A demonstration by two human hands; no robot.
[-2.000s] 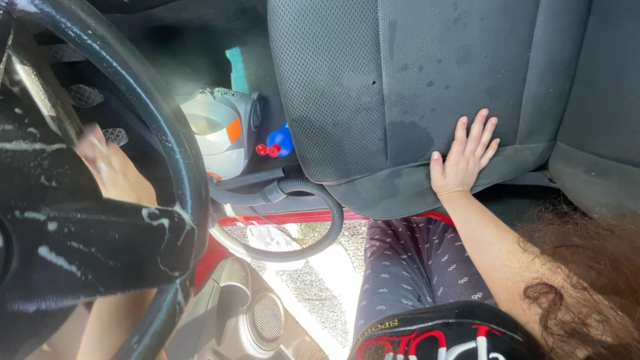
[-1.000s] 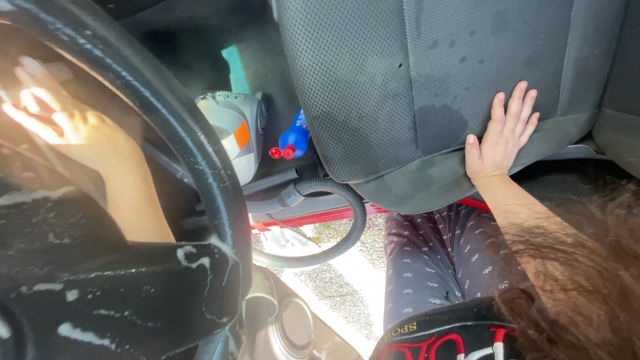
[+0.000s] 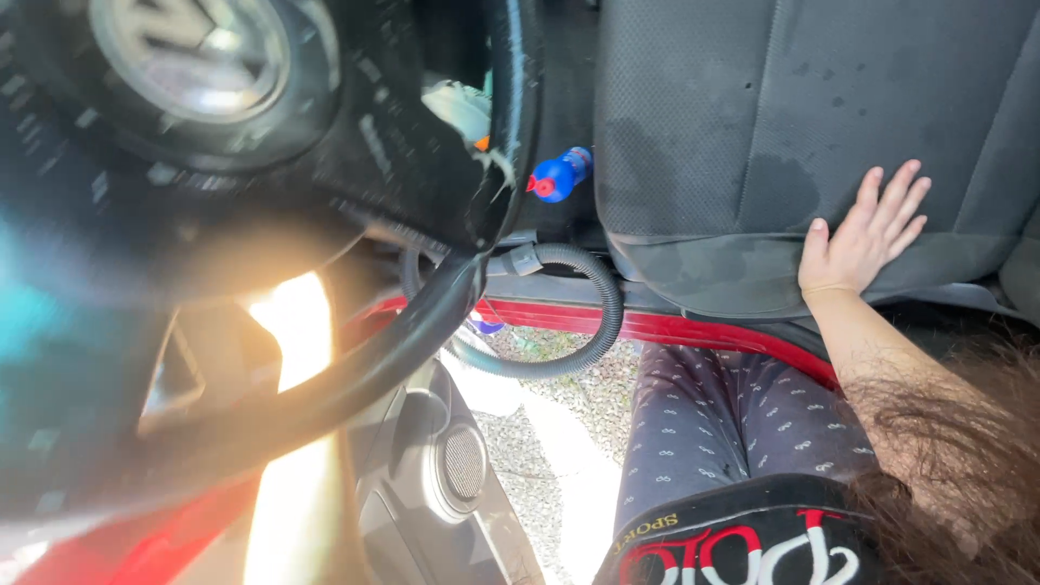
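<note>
My right hand (image 3: pixel 857 236) rests palm down, fingers spread, on the side edge of the dark grey fabric car seat (image 3: pixel 691 106); damp patches mark the cushion. My left hand cannot be seen; glare and the steering wheel (image 3: pixel 398 341) cover the left side. White foam-like streaks lie on the black wheel, whose hub carries a Volkswagen emblem (image 3: pixel 195 61). Beyond the rim, a blue bottle with a red cap (image 3: pixel 556 177) lies on the floor beside the seat. A grey-and-white appliance (image 3: pixel 459 110) is partly hidden by the wheel.
A ribbed black hose (image 3: pixel 605 301) loops over the red door sill (image 3: pixel 674 325). The open door's panel with a round speaker (image 3: pixel 465 463) is at lower middle. Gravelly ground (image 3: pixel 520 447) shows outside, by my patterned trousers (image 3: pixel 682 422).
My left hand, seen earlier near the pedals and then raised behind the wheel, is out of sight. My right hand stays on the seat. The view has shifted, showing more of the wheel.
</note>
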